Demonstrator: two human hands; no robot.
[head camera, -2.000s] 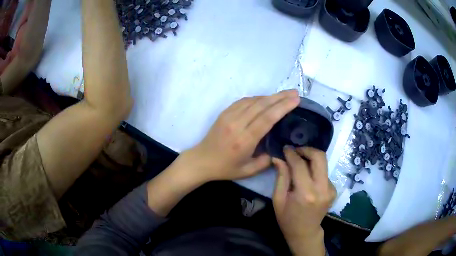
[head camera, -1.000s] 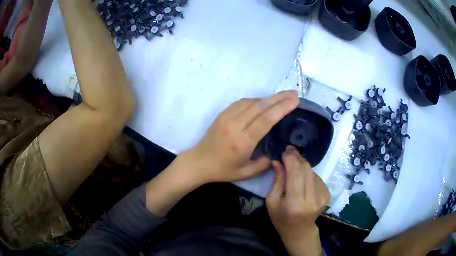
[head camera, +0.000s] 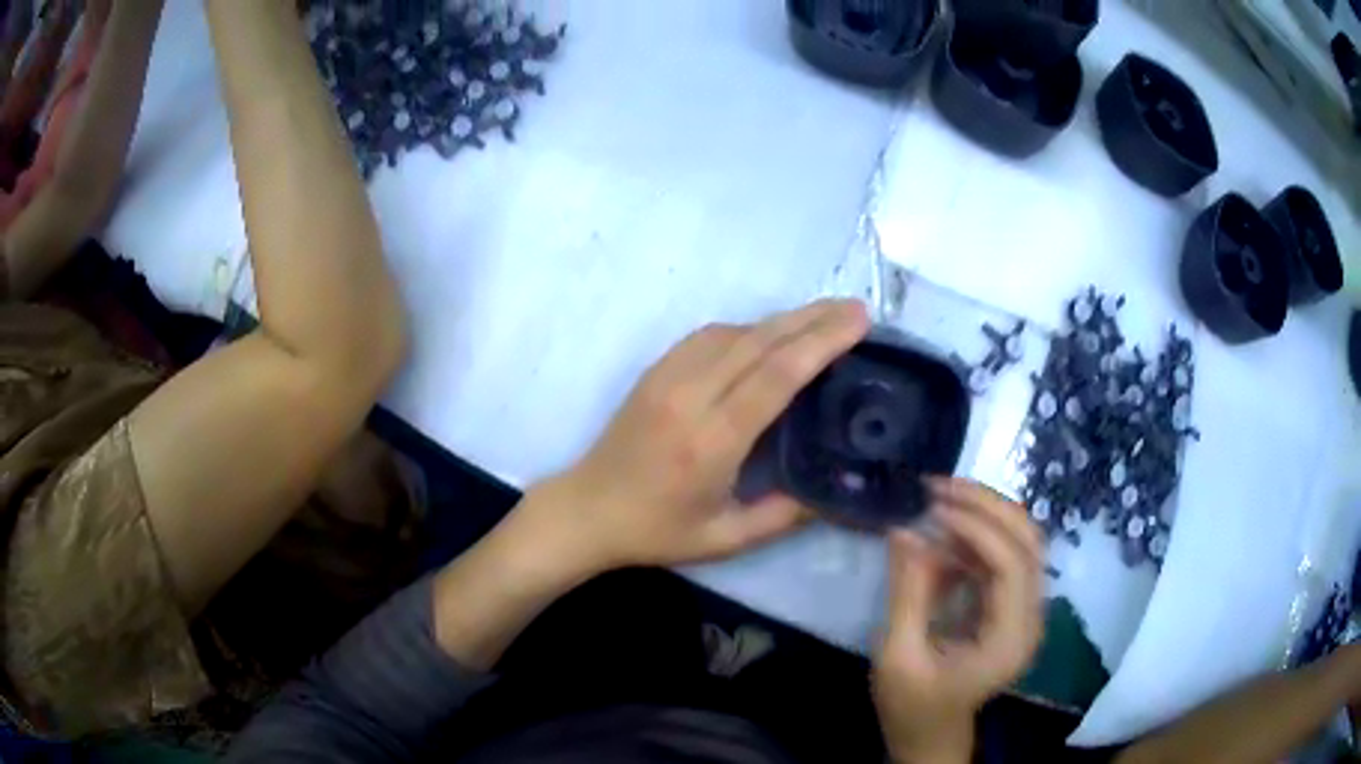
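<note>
A black housing (head camera: 933, 391) lies open side up on the white sheet, its round hub showing in the middle of its floor. My left hand (head camera: 679, 440) is around its left side, fingers on the far rim and thumb near the close rim. My right hand (head camera: 963, 597) is at the housing's near right rim, slightly blurred, with fingers curled; whether a small part is between the fingertips cannot be told. A heap of small dark inserts with pale round centres (head camera: 1108, 426) lies to the right, with a few loose ones beside it.
Several black housings (head camera: 1157, 126) stand at the far right. Another heap of inserts (head camera: 433, 75) lies at the far left. Another person's arm (head camera: 306, 224) reaches across the left, and another arm (head camera: 1269, 716) shows at lower right. A green patch (head camera: 1063, 657) lies at the near edge.
My right hand has come out of the housing's inside to its near right rim, its fingers more spread from the floor. My left hand still holds the housing. The view has shifted slightly.
</note>
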